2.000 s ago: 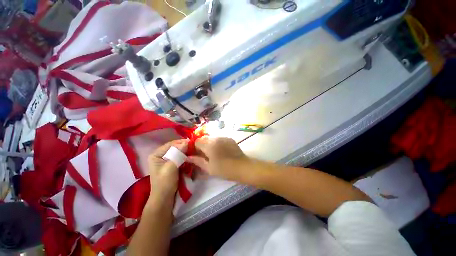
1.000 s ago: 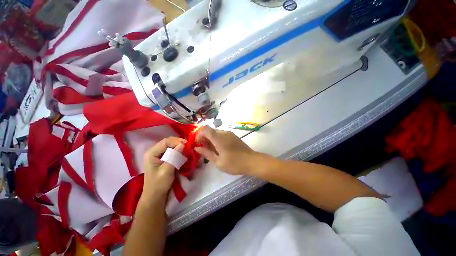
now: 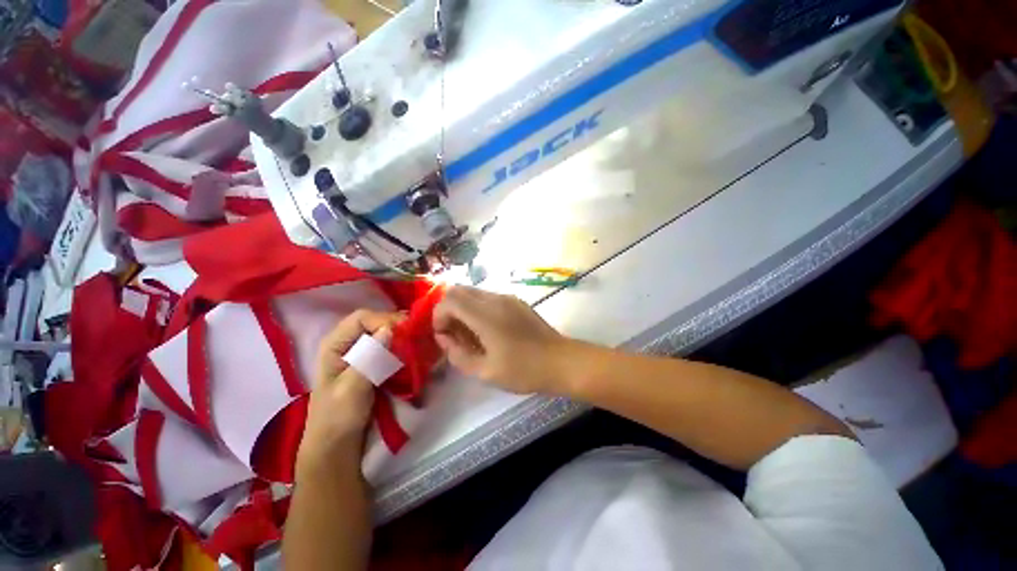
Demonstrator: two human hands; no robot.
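Note:
Bright red fabric (image 3: pixel 418 323) runs from the glowing needle area (image 3: pixel 437 274) of the white sewing machine (image 3: pixel 558 106) down between my hands. My left hand (image 3: pixel 355 357) grips the red fabric left of and below the needle; a white tag (image 3: pixel 373 360) lies across its fingers. My right hand (image 3: pixel 491 340) is just below the needle with curled fingers at the right edge of the red fabric; its fingertips are partly hidden. A red strip (image 3: pixel 389 426) hangs below my left hand. White cloth with red binding (image 3: pixel 229 374) is heaped left of my left hand.
Green and orange snips (image 3: pixel 549 277) lie on the machine bed right of the needle. More white and red cloth (image 3: pixel 178 145) lies behind the machine's left end. Loose red cloth (image 3: pixel 948 290) is at the far right. The table's ruled front edge (image 3: pixel 480 441) runs below my hands.
My left hand has moved slightly left, away from the needle, with the tag. The gap between my hands is wider, and more bunched red fabric shows there. The camera view has shifted slightly.

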